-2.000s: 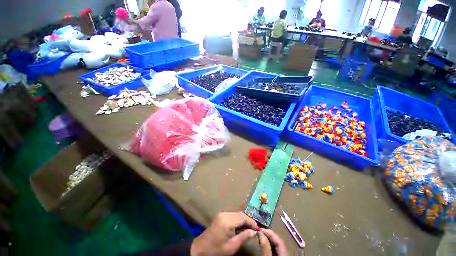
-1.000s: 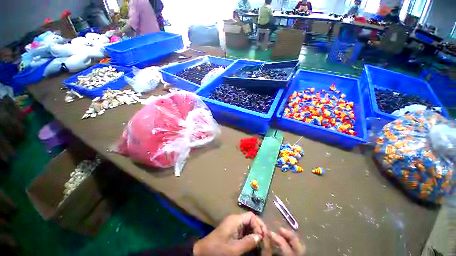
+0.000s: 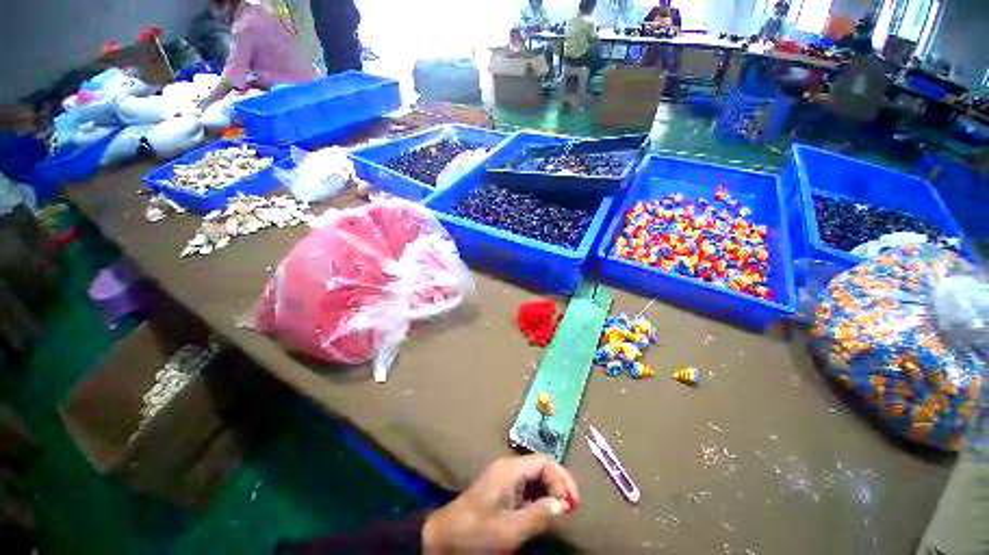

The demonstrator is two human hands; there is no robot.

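Note:
My left hand [image 3: 504, 506] is at the bottom centre, thumb and forefinger closed on a tiny red piece [image 3: 570, 502]. My right hand is out of the picture. Just beyond my left hand is the near end of the green board [image 3: 568, 352], with one striped cone [image 3: 544, 404] standing near that end. A small pile of red pieces [image 3: 538, 322] lies left of the board. A loose pile of blue and yellow cones [image 3: 624, 345] lies right of it, with one cone [image 3: 686, 376] apart. Pinkish-white thread snips [image 3: 613, 464] lie right of the board's near end.
A blue crate [image 3: 694, 304] of red, yellow and blue pieces is behind the board. Crates of dark parts [image 3: 521, 258] stand beside it. A bag of red pieces [image 3: 363, 284] is left, a bag of striped cones [image 3: 900, 347] right. A person [image 3: 271, 49] leans over the table's far left.
My right hand has left the picture. My left hand still pinches the red piece. The view has shifted down and left since the first frame. The far person has bent forward.

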